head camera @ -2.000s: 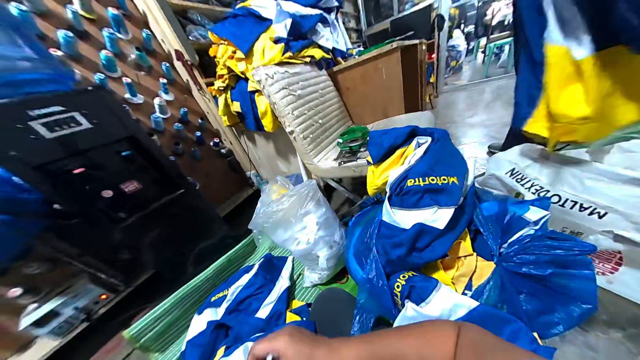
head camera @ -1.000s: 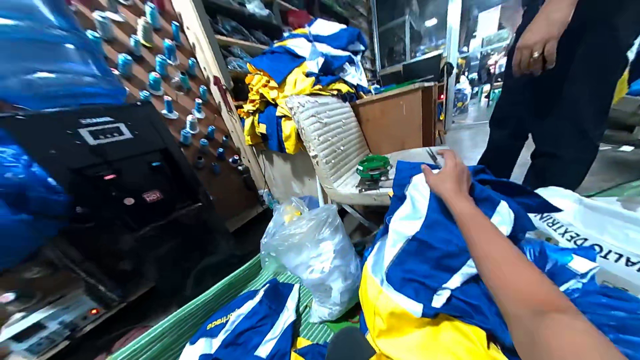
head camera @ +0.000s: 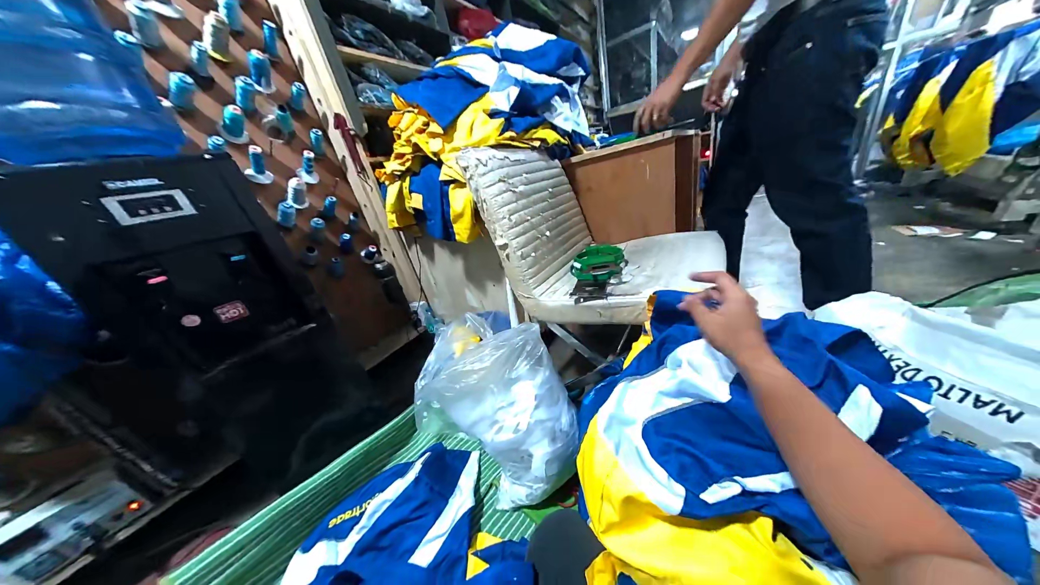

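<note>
My right hand (head camera: pixel 725 315) reaches in from the lower right, its fingers apart and slightly bent, with nothing visible between them. It hovers over or lightly touches the top of a pile of blue, white and yellow garments (head camera: pixel 731 439); contact is unclear. Just beyond the fingertips stands a worn, cream padded chair (head camera: pixel 532 215). Green round hoops (head camera: pixel 599 263) lie on its seat with a small dark metal item (head camera: pixel 590 289). More blue and white fabric pieces (head camera: pixel 390 512) lie at the lower left. My left hand is out of view.
A clear plastic bag (head camera: pixel 512 406) with white contents stands left of the pile. A black dispenser (head camera: pixel 162 268) is at left, below thread spools (head camera: pixel 233 122). A person (head camera: pixel 792 138) stands behind the chair, one hand at a wooden cabinet (head camera: pixel 638 183). A printed white sack (head camera: pixel 959 374) lies right.
My right hand was at the bottom edge two seconds ago, then over the pile with a small dark tool at its fingertips; that tool no longer shows. The other person's hand is now at the cabinet.
</note>
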